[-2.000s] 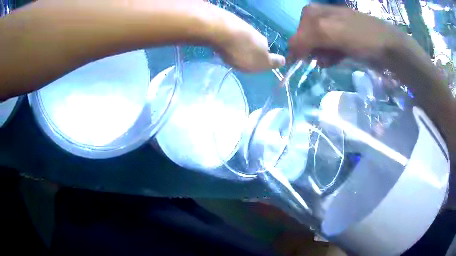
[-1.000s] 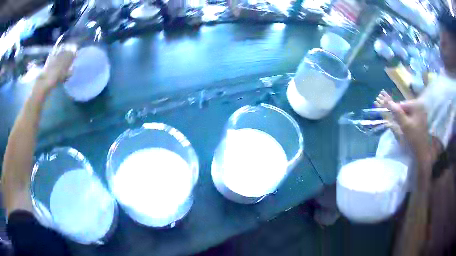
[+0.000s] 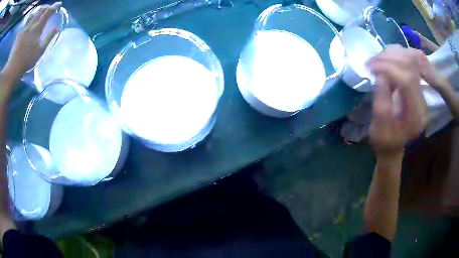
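Observation:
Round clear-walled water tanks with white lower parts stand on the bench. My left hand (image 3: 31, 43) is at the upper left with its fingers around the rim of a tank (image 3: 68, 63). My right hand (image 3: 397, 98) is blurred at the right, fingers stretched and slightly apart, with nothing seen in it. It overlaps the near side of a tank (image 3: 356, 55); contact cannot be told. Between my hands stand a large tank (image 3: 168, 101) and another tank (image 3: 284, 70). Two more tanks, one upright-looking (image 3: 85, 141) and one lower (image 3: 30, 184), stand at the left.
The dark-green bench (image 3: 226, 136) has its near edge running diagonally below the tanks. Part of a further white tank (image 3: 347, 9) shows at the top. Another person's arm and white sleeve (image 3: 445, 63) are close at the right. Green floor (image 3: 312, 186) shows below the bench.
The view has tilted downward. The tank in my left hand has come down to the bench area. The right-hand tank now stands closer to its neighbour, and my right hand is below its rim.

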